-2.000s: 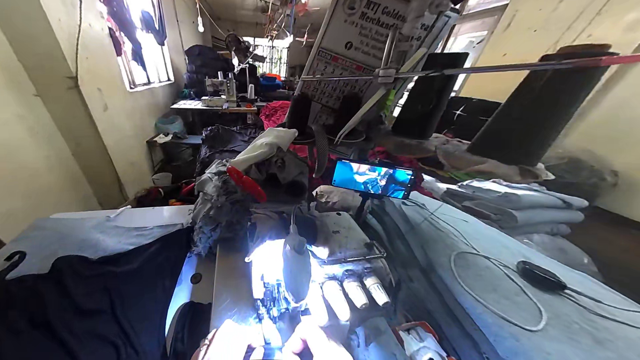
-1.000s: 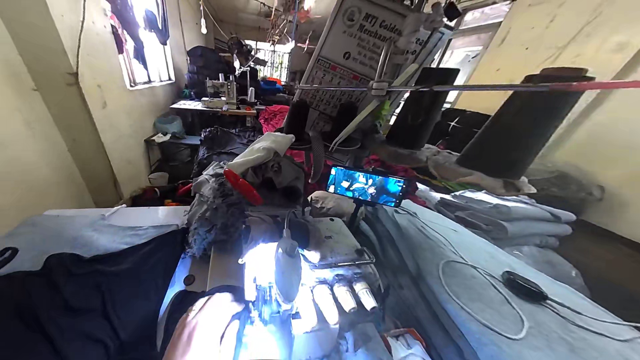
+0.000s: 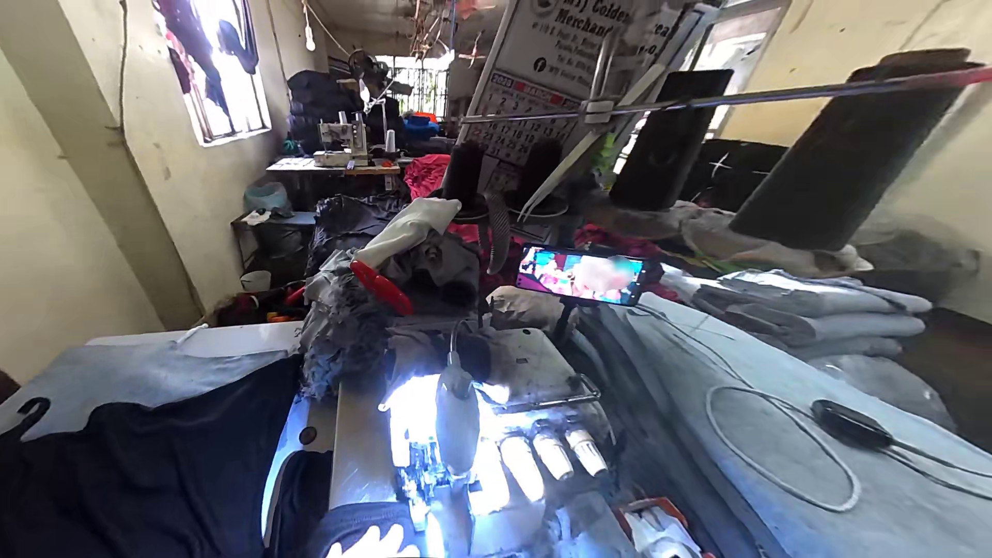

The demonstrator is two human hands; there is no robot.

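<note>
At the bottom edge, my left hand [image 3: 376,542] shows only as overexposed fingers against dark fabric [image 3: 364,518], just left of the needle area of an overlock-type sewing machine [image 3: 527,364]. Whether the fingers pinch the cloth is unclear. My right hand is out of view. A lamp [image 3: 457,418] hangs over the machine's front and throws strong glare on the presser foot area. Several tension knobs [image 3: 552,456] line the machine front. Black cloth [image 3: 147,457] drapes over the table at the left and reaches toward the machine.
Red-handled scissors [image 3: 381,287] rest on grey scraps [image 3: 341,325] behind the machine. A lit phone [image 3: 580,275] stands behind it. Large dark thread cones [image 3: 670,139] rise at the back right. A cable [image 3: 775,395] loops over the right table near folded cloth [image 3: 821,310].
Two hands showed at the machine front two seconds ago; one second ago a hand reached in large at the lower left. Now only fingers show at the bottom edge, on dark fabric.
</note>
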